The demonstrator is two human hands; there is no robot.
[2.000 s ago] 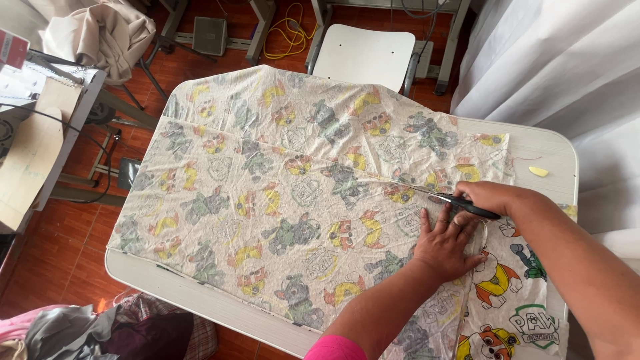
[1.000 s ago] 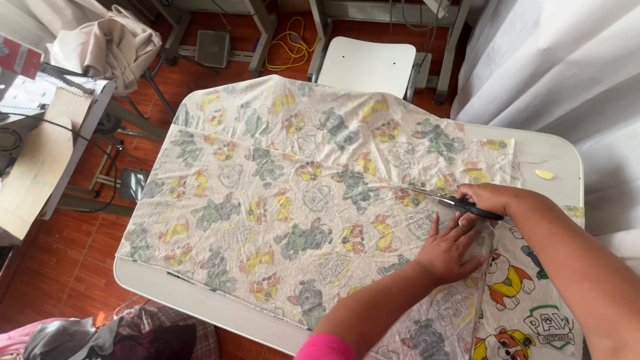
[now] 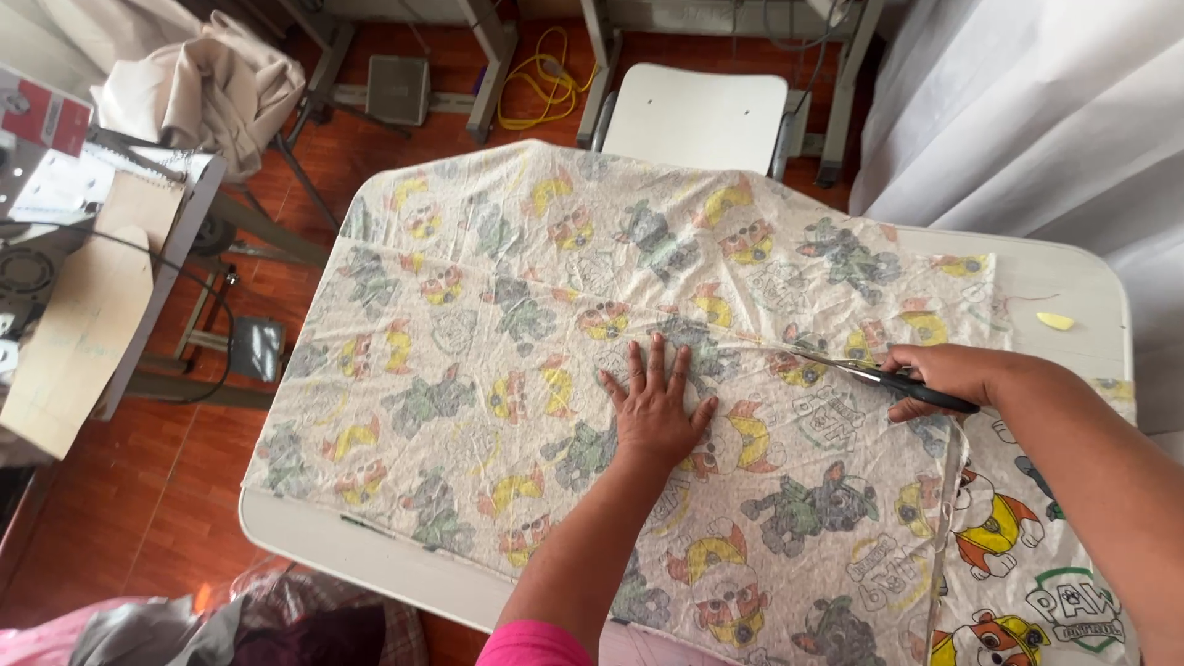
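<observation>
A thin cotton fabric printed with cartoon dogs (image 3: 481, 398) lies spread over the white table (image 3: 388, 546), its printed face down, with a line running across it. My left hand (image 3: 655, 407) rests flat on the fabric near the middle, fingers spread. At the right, my right hand (image 3: 934, 379) grips black-handled scissors (image 3: 869, 372), whose blades point left along the line in the cloth. Whether the blades are apart is hard to tell. A yellow piece of tailor's chalk (image 3: 1054, 321) lies on the table's right end, beside a loose thread.
A white chair (image 3: 698, 116) stands beyond the table. White curtains (image 3: 1008, 120) hang at the right. At the left is a sewing table with paper pattern pieces (image 3: 83, 324); a heap of clothes (image 3: 240, 624) sits below. A yellow cable (image 3: 546, 88) lies on the tiled floor.
My left hand has moved left along the fabric, away from the scissors, and now lies with its fingers spread. My right hand still holds the scissors near the same part of the cloth.
</observation>
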